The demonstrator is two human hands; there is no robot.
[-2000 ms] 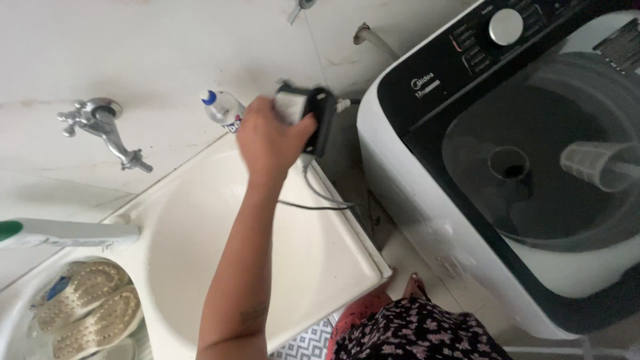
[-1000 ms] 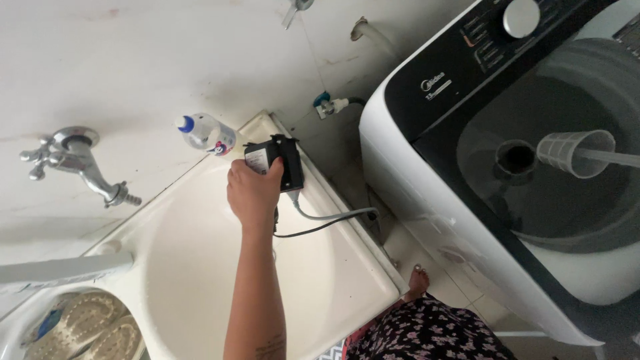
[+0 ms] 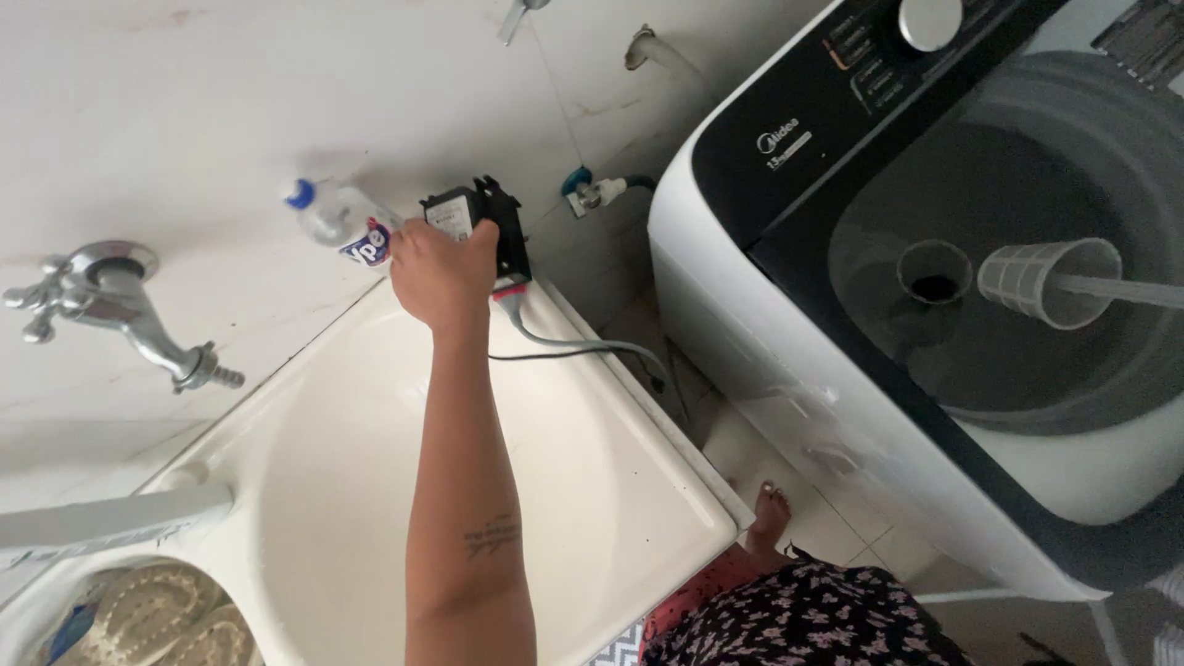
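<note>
My left hand [image 3: 444, 268] grips a black plastic electronic module [image 3: 509, 227], its thumb across the front and fingers on the left side. The module bears a white label with writing and stands at the back corner of a cream laundry sink [image 3: 592, 462]. From its lower end, by a red connector, a grey cable [image 3: 536, 338] curves right over the sink rim; a thin black cable runs beside it. Just left of my hand, a clear plastic bottle with a blue cap [image 3: 338, 213] leans near the wall. My right hand is out of view.
A Midea top-loading washing machine [image 3: 721, 268] stands at the right, with a mesh cup [image 3: 1050, 282] over its lid. A chrome tap [image 3: 129, 305] juts from the left wall. Soles of footwear [image 3: 153, 610] lie in the lower-left basin. A bare foot [image 3: 770, 518] is on the floor.
My left hand has lowered the module from above the sink's back corner and turned it; it now sits close to the wall beside the bottle. The view has shifted.
</note>
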